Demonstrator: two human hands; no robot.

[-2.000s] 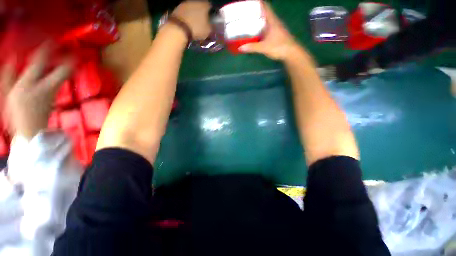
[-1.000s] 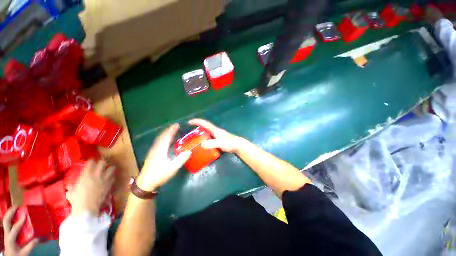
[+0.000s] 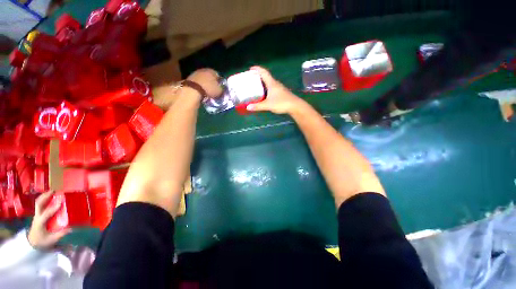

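Observation:
My right hand (image 3: 274, 93) is around the right side of an open red tin body (image 3: 246, 89), bright silver inside, over the dark green belt. My left hand (image 3: 205, 83) is on a tin lid (image 3: 219, 103) just left of that body, its silver underside partly showing; my fingers there are partly hidden. To the right on the belt, another upturned lid (image 3: 319, 74) lies beside an open tin body (image 3: 366, 65). A large pile of closed red tins (image 3: 102, 121) is at the left.
Stacked cardboard (image 3: 226, 20) lies beyond the pile. The belt (image 3: 283, 45) runs along the far side of the shiny green work surface (image 3: 271, 180). A dark arm-like shape (image 3: 418, 84) crosses at right. Another person's hand (image 3: 42, 223) holds a tin at lower left. Clear film (image 3: 481, 254) is at lower right.
My hands have moved from the work surface out to the belt. The closed tin between them a second ago is no longer there; they now have an open body and a lid.

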